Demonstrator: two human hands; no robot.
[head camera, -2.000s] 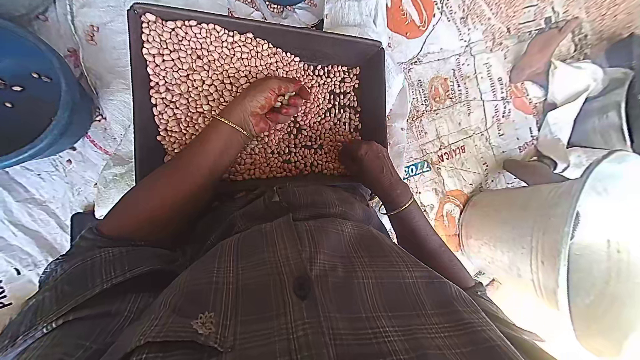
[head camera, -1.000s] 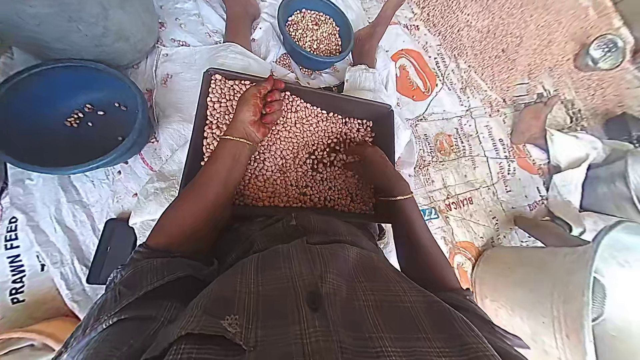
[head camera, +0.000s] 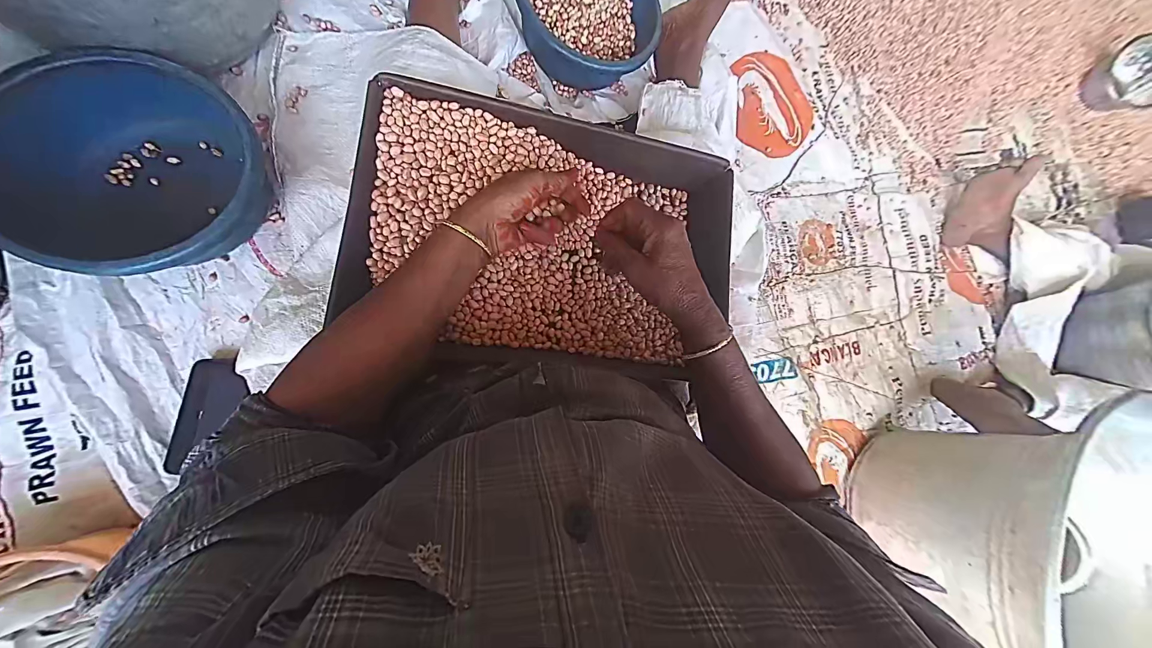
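Note:
A dark rectangular tray (head camera: 354, 216) on my lap is filled with pinkish shelled peanuts (head camera: 432, 144). My left hand (head camera: 531, 214), with a thin gold bangle at its wrist, is curled palm up above the middle of the tray and holds several peanuts. Close on its right, my right hand (head camera: 643, 247) is low over the peanuts, back up, with thumb and fingertips drawn together. Whether anything is between those fingertips cannot be seen. The two hands are near each other, fingertips facing.
A blue basin (head camera: 135, 261) with a few peanuts stands at the left, beside a grey metal vessel (head camera: 153, 27). Beyond the tray is a blue bowl (head camera: 589, 72) of peanuts, between another person's feet. Printed sacks (head camera: 810, 297) cover the ground. Large metal pots (head camera: 963, 513) stand at the right.
My left hand has come down from the tray's far edge toward its middle. My right hand has moved up toward it from the right part of the peanuts.

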